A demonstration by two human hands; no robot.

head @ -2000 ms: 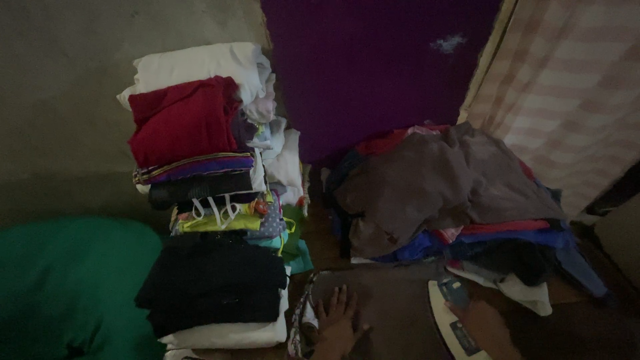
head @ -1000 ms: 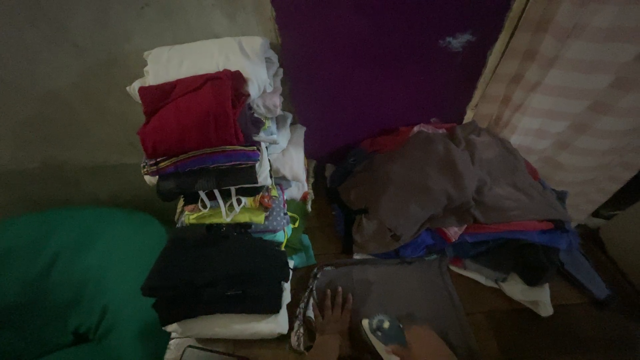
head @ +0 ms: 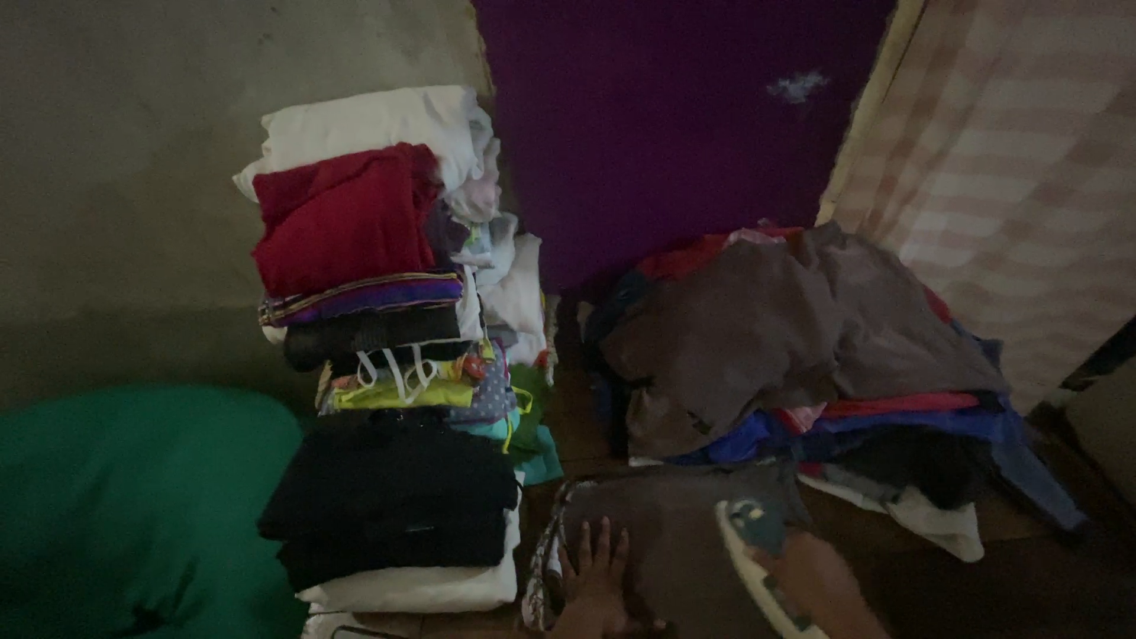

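Observation:
A dark grey-brown cloth (head: 674, 532) lies flat at the bottom centre, a patterned edge showing along its left side. On that left part my left hand (head: 596, 577) rests palm down with its fingers apart. My right hand (head: 812, 577) is closed around a clothes iron (head: 750, 541), white and dark blue-green, which stands on the right part of the cloth. The iron's rear end is hidden by the hand and the frame edge. Just left of the cloth, folded black garments (head: 399, 488) lie on folded white fabric (head: 417, 586).
Tall stacks of folded clothes, topped by white garments (head: 373, 129) and a red one (head: 346, 217), stand behind at the left. A loose heap under a brown garment (head: 737, 328) lies behind the cloth. A green rounded object (head: 133, 506) fills the lower left; a checked curtain (head: 1003, 177) hangs right.
The iron has moved up the cloth in my right hand since one second ago; two seconds ago it was also on the right part. My left hand has stayed on the cloth's left part.

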